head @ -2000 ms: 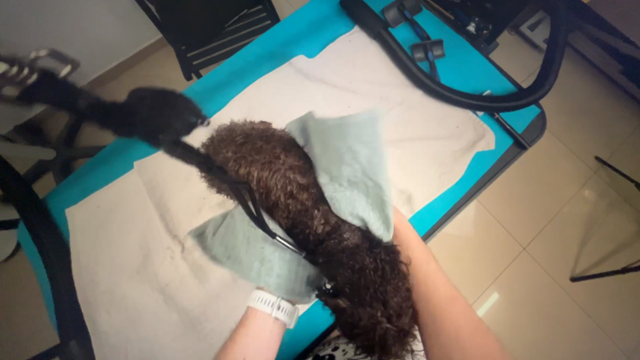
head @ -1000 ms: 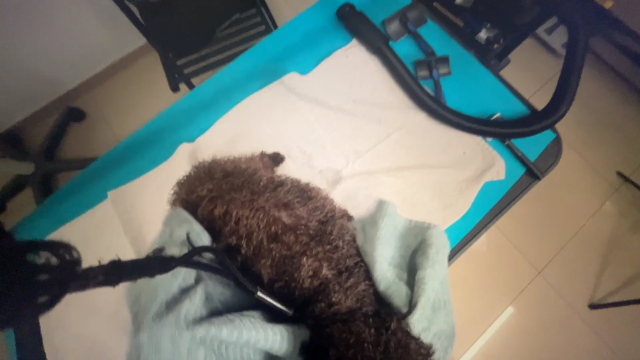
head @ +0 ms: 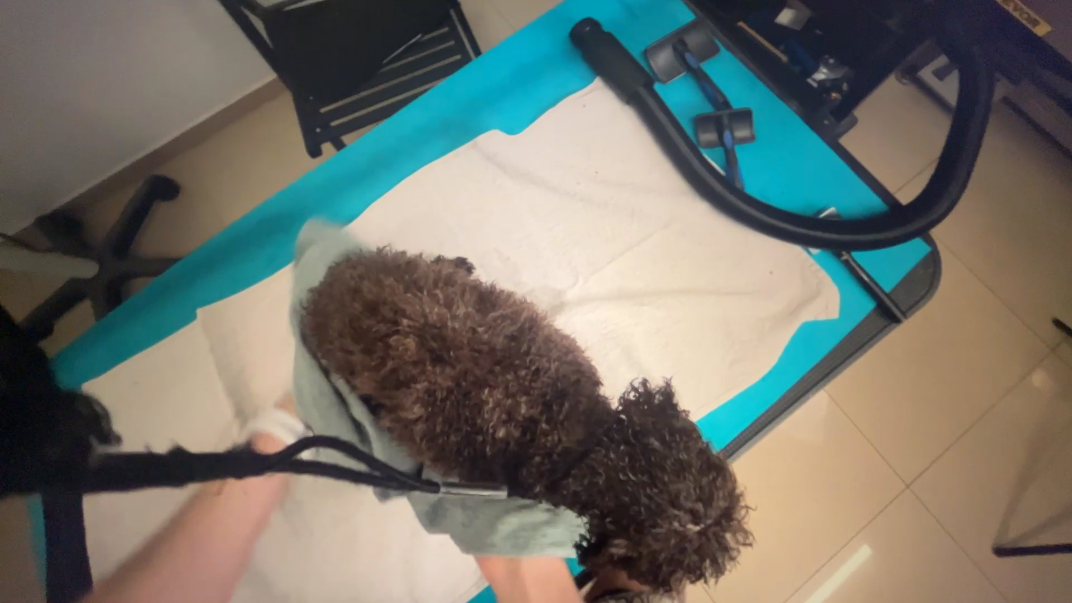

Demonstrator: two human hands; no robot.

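A curly brown dog (head: 469,368) stands on a pale towel (head: 670,251) over a turquoise table, its head at the lower right. Along the side of its body nearer my arms lies a grey-green towel (head: 519,526). My left forearm (head: 209,519), with a white wristband (head: 280,425), reaches up to that towel; the left hand is hidden behind it. My right forearm (head: 532,578) enters at the bottom centre beneath the towel's edge, close to the dog's head, and its hand is mostly covered. A black looped lead with a metal clasp (head: 473,489) crosses beside the dog's neck.
A black hose (head: 754,213) curves over the table's far right corner, beside slicker-type brushes (head: 724,127) and a dark rod (head: 871,285). Behind the table stand a black folding chair (head: 385,92) and a wheeled chair base (head: 109,268). A dark equipment tray is at top right.
The grey-green towel has left the dog's far side and now lies only along the near side. The dog's head has come up beside the table edge. Both forearms, out of sight one second ago, show again.
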